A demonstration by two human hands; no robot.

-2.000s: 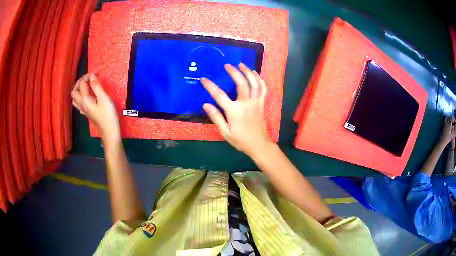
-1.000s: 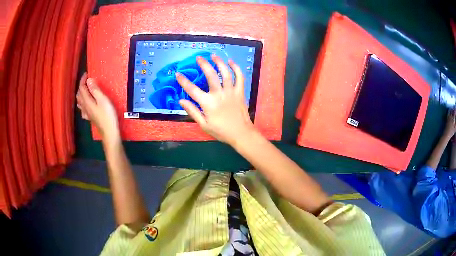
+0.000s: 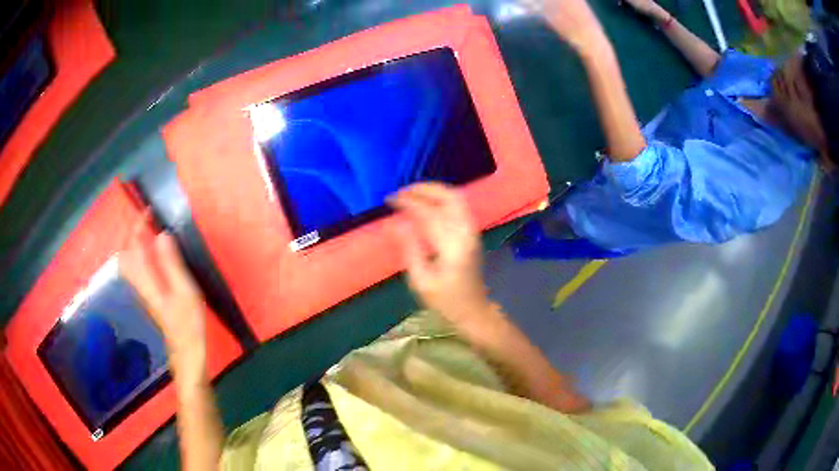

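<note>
A tablet [image 3: 368, 138] with a dark blue picture lies on an orange-red foam pad [image 3: 230, 202] in the centre. A white label shows at its lower left corner. My right hand [image 3: 440, 239] is blurred over the tablet's near edge, fingers bent; contact is unclear. A second tablet [image 3: 106, 354] shows the blue swirl desktop, partly washed out by glare, on a foam pad [image 3: 55, 317] at the lower left. My left hand [image 3: 164, 281] is blurred over its upper right part, with nothing visible in it.
A co-worker in blue [image 3: 708, 175] stands at the right, an arm reaching over the dark green bench [image 3: 552, 110]. Another tablet [image 3: 23, 83] on foam is cut off at the upper left. Stacked foam pads [image 3: 23, 423] show at the lower left corner. Grey floor lies at the right.
The view has swung right. The tablet with the desktop is now lower left, and the neighbouring tablet is central, its screen lit blue. My right hand has moved to that neighbouring tablet.
</note>
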